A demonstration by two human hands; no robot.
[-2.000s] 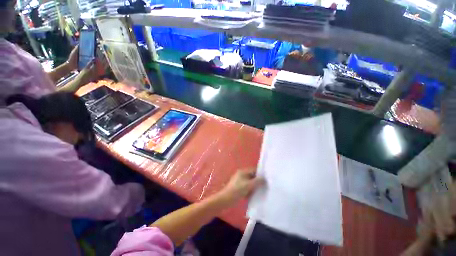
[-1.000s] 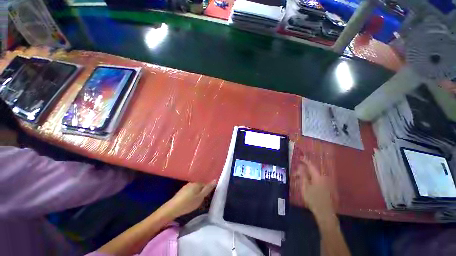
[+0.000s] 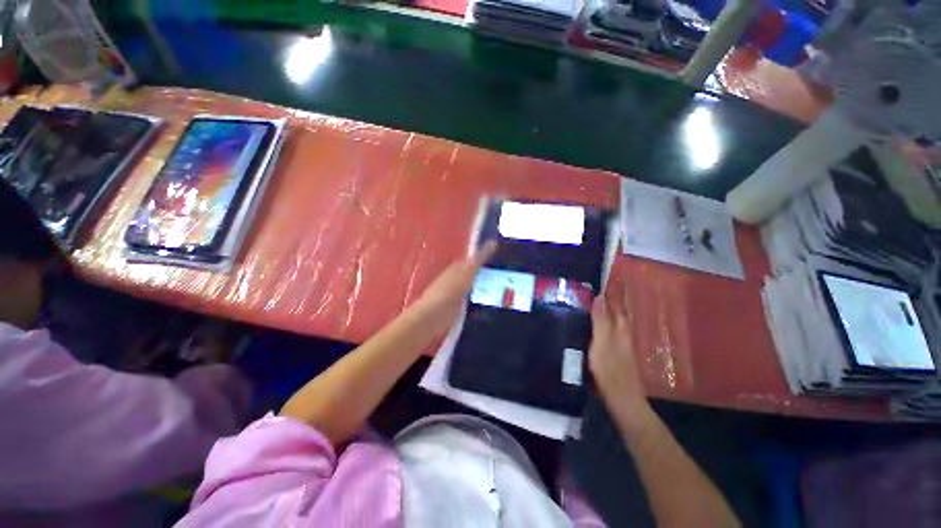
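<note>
A dark tablet (image 3: 521, 345) lies in front of me on a white sheet (image 3: 485, 404) that sticks out at its lower and left edges. Its screen shows a white block near the top and two small pictures in the middle; a small white label is at lower right. My left hand (image 3: 459, 281) is at the tablet's upper left edge, fingertips on it. My right hand (image 3: 611, 351) lies along its right edge. Both hands hold the tablet between them.
A tablet with orange-purple wallpaper (image 3: 201, 191) and dark tablets (image 3: 77, 160) lie left. A printed form (image 3: 650, 232) with a pen lies right, beside a tall pile (image 3: 800, 330) topped by a white-screened tablet and a fan (image 3: 877, 88). A person's pink sleeve (image 3: 93, 413) is at left.
The white sheet my left hand held up earlier is no longer raised. Since one second ago, both hands have closed on the tablet's sides, and it sits farther forward on the bench.
</note>
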